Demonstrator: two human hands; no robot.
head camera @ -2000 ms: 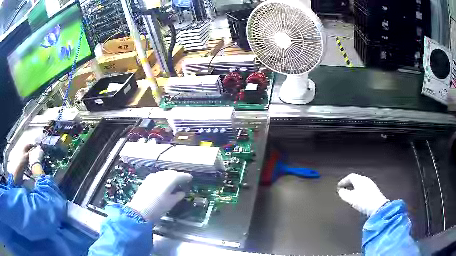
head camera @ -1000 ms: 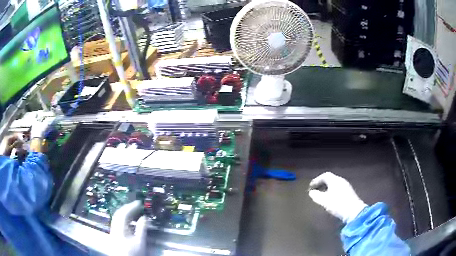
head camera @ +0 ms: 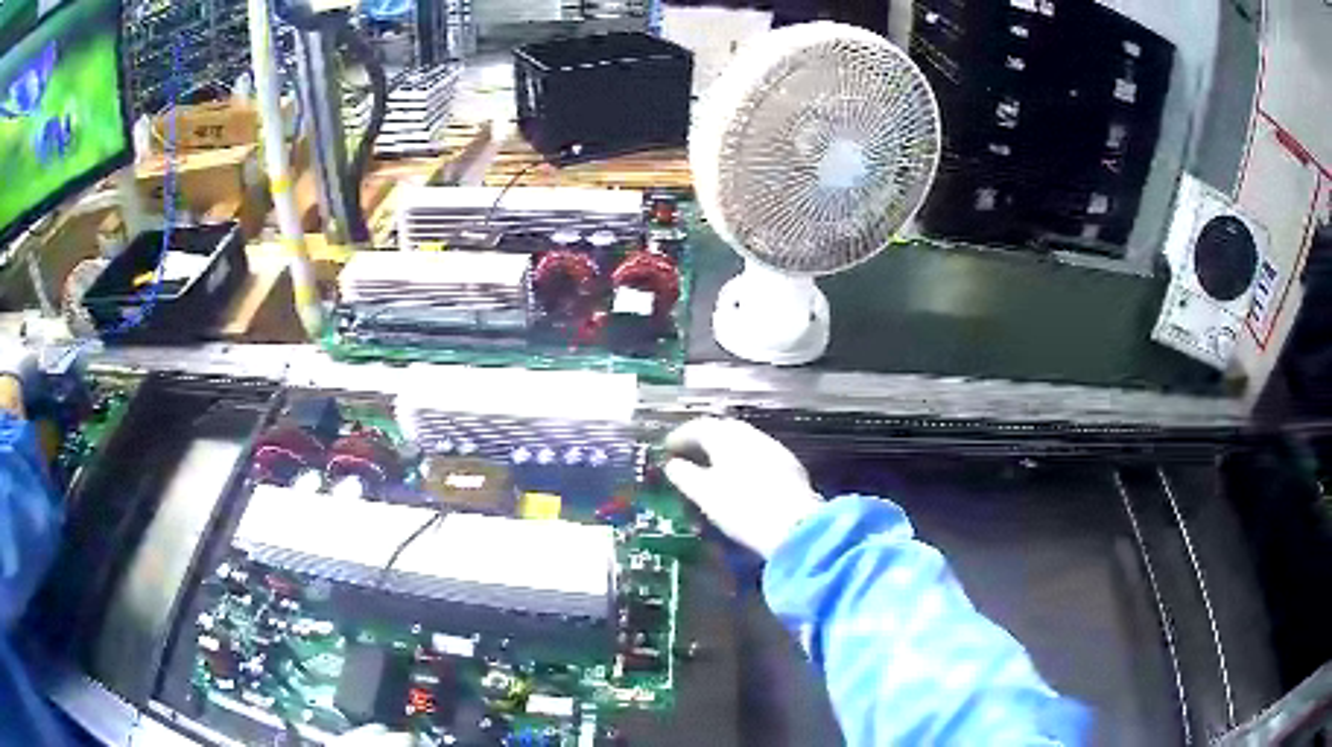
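A large green circuit board (head camera: pixel 650 584) lies in a dark carrier on the line, with a long pale heatsink (head camera: pixel 438 552) across it, another finned heatsink behind, dark red chokes (head camera: pixel 355 461) at its rear left and a yellow part (head camera: pixel 539 505). My right hand (head camera: pixel 738 479), in a white glove, is at the board's rear right corner, fingers bent down with the fingertips close together. Whether they pinch a small part cannot be seen. Only a white sliver of my left hand (head camera: pixel 365 737) shows at the bottom edge, over the board's front; its fingers are cut off.
A metal rail (head camera: pixel 950 394) runs behind the carrier. Beyond it are a second board (head camera: pixel 511 350), a white fan (head camera: pixel 818 161), a black parts bin (head camera: pixel 168 285) and a white blower box (head camera: pixel 1215 277). Another person's blue sleeve (head camera: pixel 22 511) is at the far left.
My right hand has moved left from over the dark bed to the board's rear right corner. My left hand has dropped almost out of view. The blue-handled brush no longer shows clearly. The view has shifted.
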